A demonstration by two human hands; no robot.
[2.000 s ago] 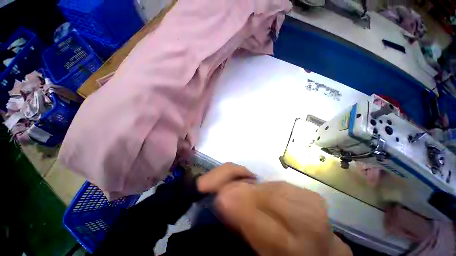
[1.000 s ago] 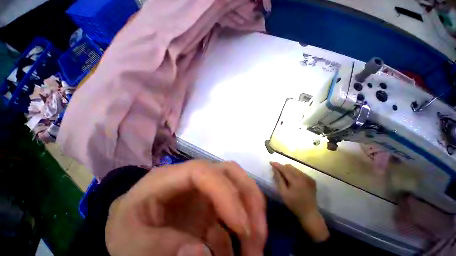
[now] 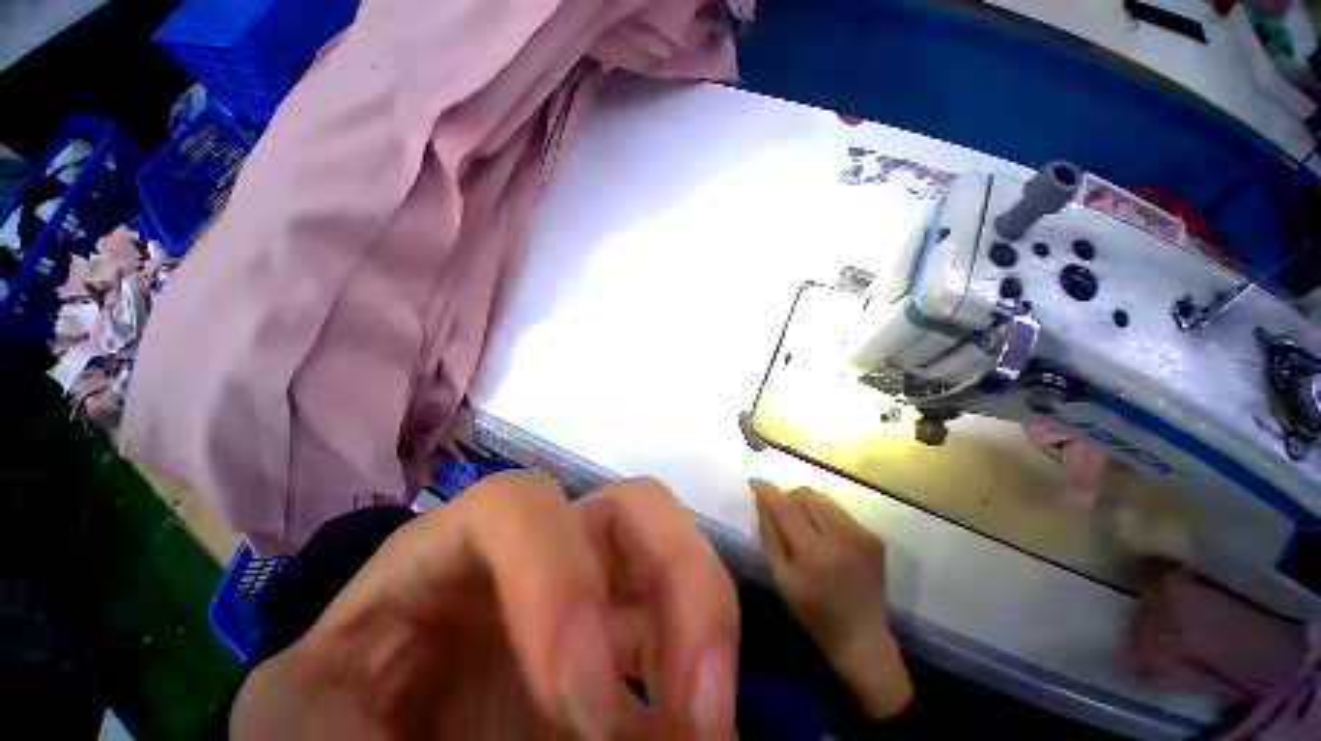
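Observation:
The white sewing machine head (image 3: pixel 985 275) with a blue stripe stands over the lit, dark-outlined needle plate area (image 3: pixel 826 384). My left hand (image 3: pixel 536 623) is large and close to the camera at the bottom, cut off by the lower edge. Its fingers are curled and apart, with no cloth seen in it. My right hand (image 3: pixel 823 572) rests at the table's front edge, below the plate area, fingertips on the white surface, with no cloth seen in it. A tall heap of dusty-pink panels (image 3: pixel 333 290) drapes over the left table edge. No cloth lies under the needle.
Loose pink cloth (image 3: pixel 1217 637) lies at the lower right, and a small pink piece (image 3: pixel 1075 466) lies behind the machine head. Blue crates (image 3: pixel 246 51) stand at the upper left, near pink and white scraps (image 3: pixel 109 319). Another white table (image 3: pixel 1231 73) is beyond the blue trough.
My hands, close together two seconds ago, are now apart, the right one on the table edge. Since one second ago, the left hand's fingers have spread somewhat and the view has shifted slightly.

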